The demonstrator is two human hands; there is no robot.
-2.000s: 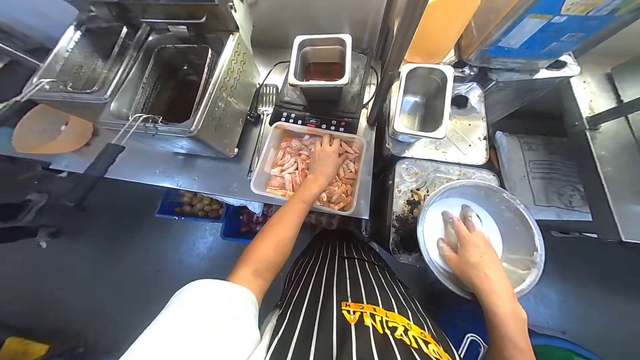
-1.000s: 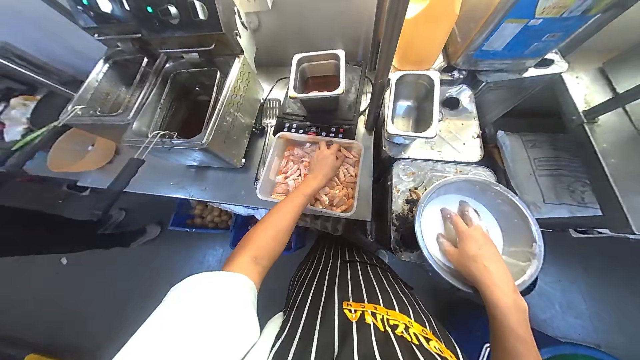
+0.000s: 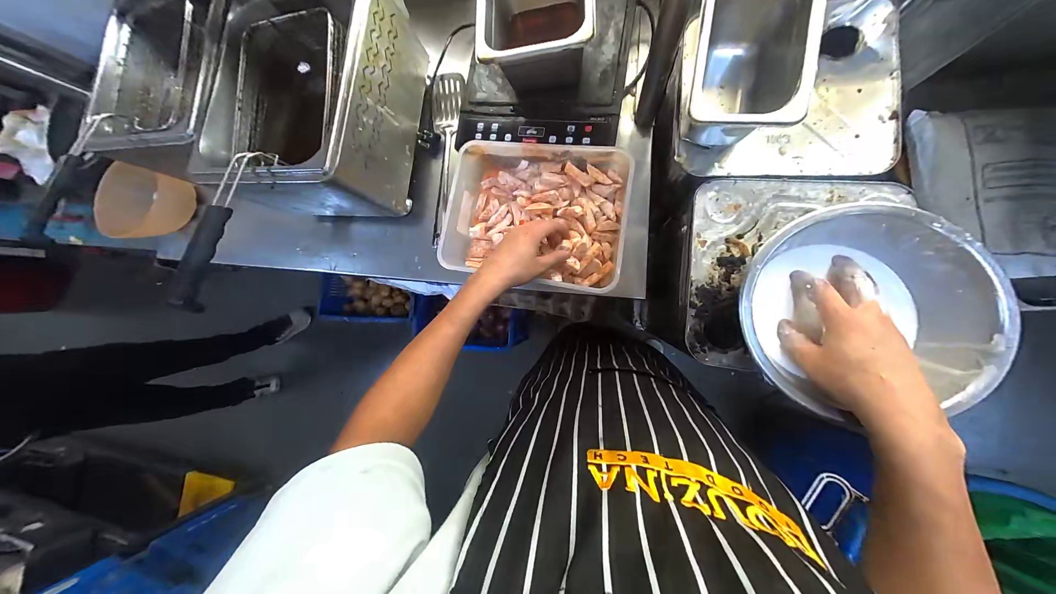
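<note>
My left hand [image 3: 528,252] rests at the near edge of a white plastic tub [image 3: 450,235], its curled fingers touching cut strips of raw, pinkish meat [image 3: 536,194]. Whether a piece is between the fingers cannot be told. My right hand [image 3: 850,330] is over a clear round bowl [image 3: 1002,305] on my right, fingers spread and coated with white. Fine white powder [image 3: 895,280] lies in the bowl beneath and around the fingertips. Something pale shows between those fingers, too unclear to name.
Behind the tub sit an induction cooker [image 3: 536,130], a steel pan of dark liquid [image 3: 536,49] and a slotted turner [image 3: 448,103]. Deep fryers [image 3: 371,124] stand left, with basket handles [image 3: 198,247] jutting over the edge. A steel container [image 3: 755,66] is at back right. A person's legs [image 3: 206,363] show at left.
The view has shifted closer over the counter. My left hand has drawn back toward the near side of the tub. My right hand remains in the bowl.
</note>
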